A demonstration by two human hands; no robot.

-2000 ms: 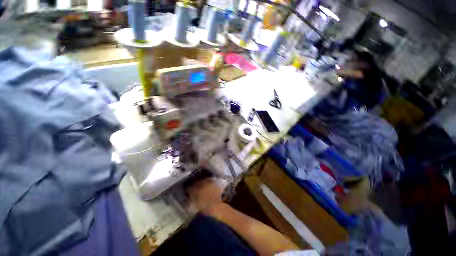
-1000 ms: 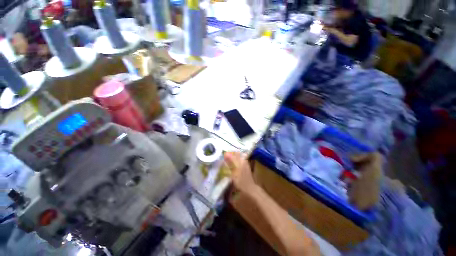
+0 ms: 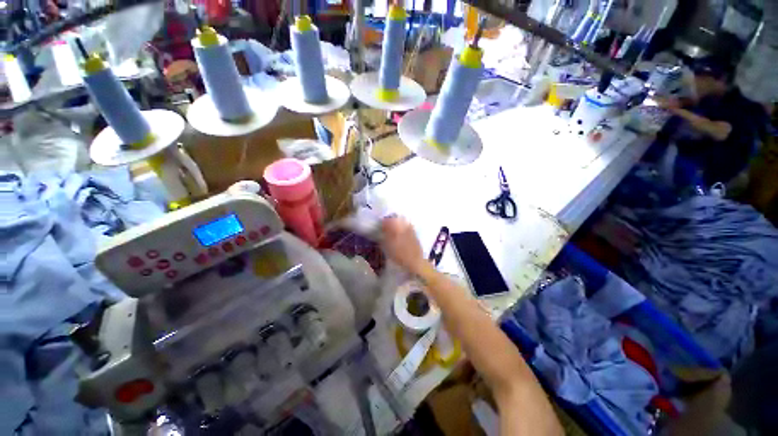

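My right hand [image 3: 401,243] reaches over the white table just behind the overlock machine [image 3: 247,341], beside the pink-red cone. It is blurred. A smeared greyish shape shows at its fingertips, and I cannot tell whether it is held. The tape roll [image 3: 416,306] lies below the hand, with a white strip and a yellow ring [image 3: 445,351] beside it. Small snips [image 3: 439,247] and a black phone [image 3: 479,264] lie right of my wrist. Scissors [image 3: 502,203] lie farther back. My left hand is not in view.
Thread cones [image 3: 223,81] on white holders stand behind the control panel [image 3: 183,243]. The pink-red cone [image 3: 294,200] stands by a cardboard box. Blue-grey cloth [image 3: 43,298] is heaped at left. A blue crate [image 3: 597,281] holds cloth at right. A person [image 3: 721,119] sits far right.
My right hand has moved from beside the tape roll to farther back, near the pink-red cone. The view has shifted, showing more of the thread cones and the machine's back.
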